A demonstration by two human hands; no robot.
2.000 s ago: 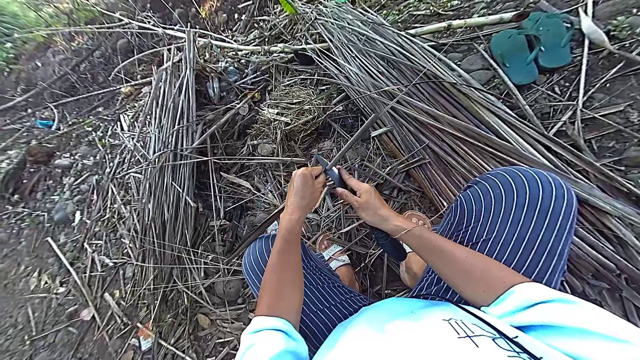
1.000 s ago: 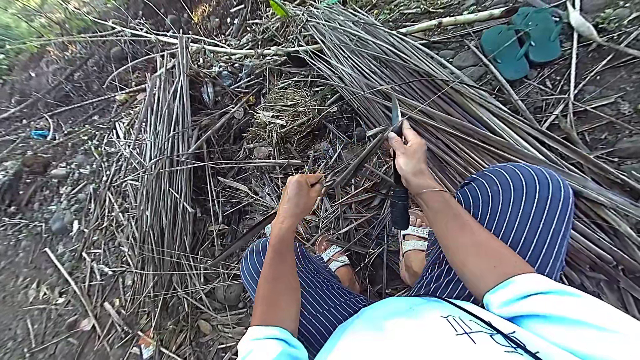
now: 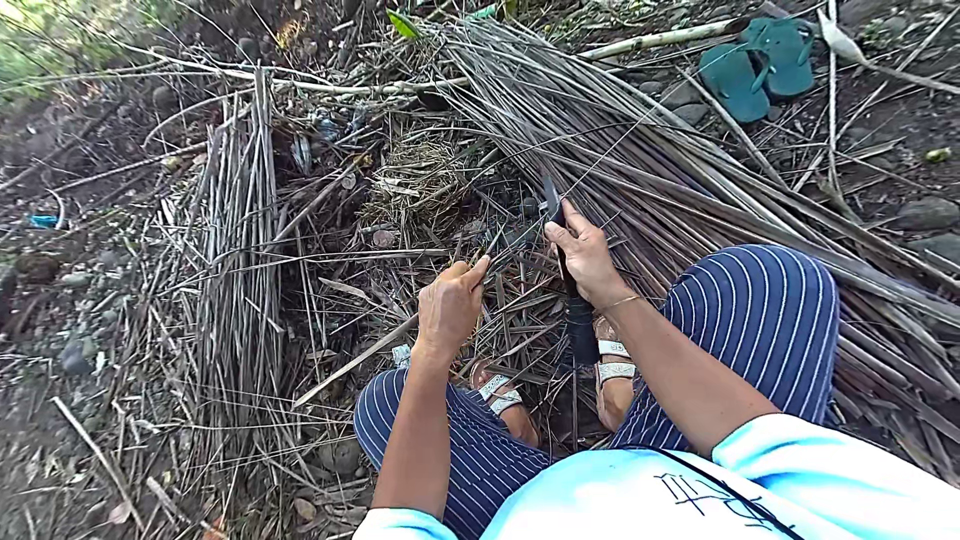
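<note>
My right hand (image 3: pixel 589 255) is closed around a knife (image 3: pixel 576 307) with a dark wrapped handle, its short blade pointing up and away from me. A thin strip or stalk passes near the blade. Left of the knife, my left hand (image 3: pixel 452 304) is closed on the end of a thin plant strip (image 3: pixel 504 251), which runs up toward the knife; whether it touches the blade I cannot tell. A large bundle of dry stalks (image 3: pixel 675 180) lies beyond and beside my right hand. On the left lies a smaller bundle of thin stalks (image 3: pixel 238 247).
Green flip-flops (image 3: pixel 750 71) lie at the upper right by a pale branch (image 3: pixel 660 39). Dry grass (image 3: pixel 420 180) and loose scraps cover the ground between the bundles. My sandalled feet (image 3: pixel 615 367) and bent knees are close below my hands. Stones lie at both sides.
Two seconds ago my hands were together at the knife; a second ago they stood apart. They remain apart, with a thin strip visible between my left hand and the knife.
</note>
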